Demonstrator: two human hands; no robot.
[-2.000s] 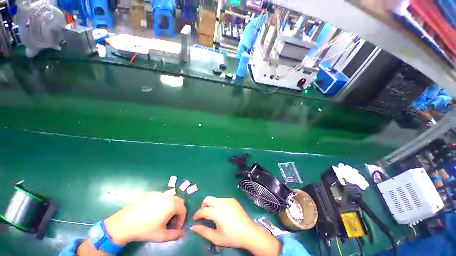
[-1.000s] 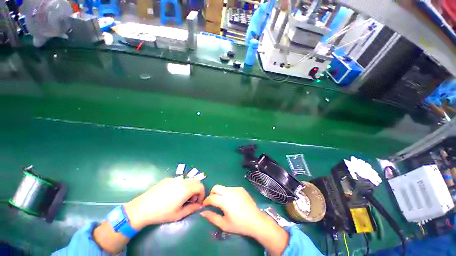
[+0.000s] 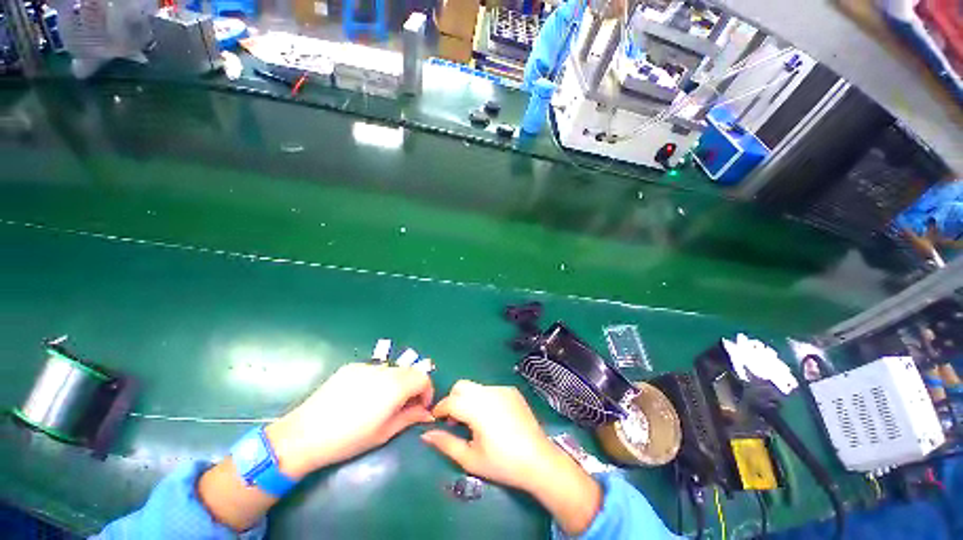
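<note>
My left hand (image 3: 354, 417) and my right hand (image 3: 491, 430) are bare, fingertips close together above the mat. The fingers are bent; anything pinched between them is too small or hidden to tell. Several small white battery cells (image 3: 382, 349) lie just beyond my left fingers, partly covered by them. The solder spool (image 3: 65, 392) stands in a black holder at the left, and a thin solder wire (image 3: 185, 420) runs from it towards my left wrist. A tiny dark part (image 3: 466, 487) lies below my right hand.
On the green mat (image 3: 243, 306), right of my right hand, are a black fan (image 3: 576, 374), a round tip-cleaning tin (image 3: 646, 427), a soldering station (image 3: 729, 422) with cables, a clear plastic tray (image 3: 626, 346) and a white vented box (image 3: 879, 413). A blue sleeve (image 3: 547, 69) shows across the bench.
My fingertips have come closer together than two seconds ago. The view has shifted a little, and my left hand now covers more of the cells' near side.
</note>
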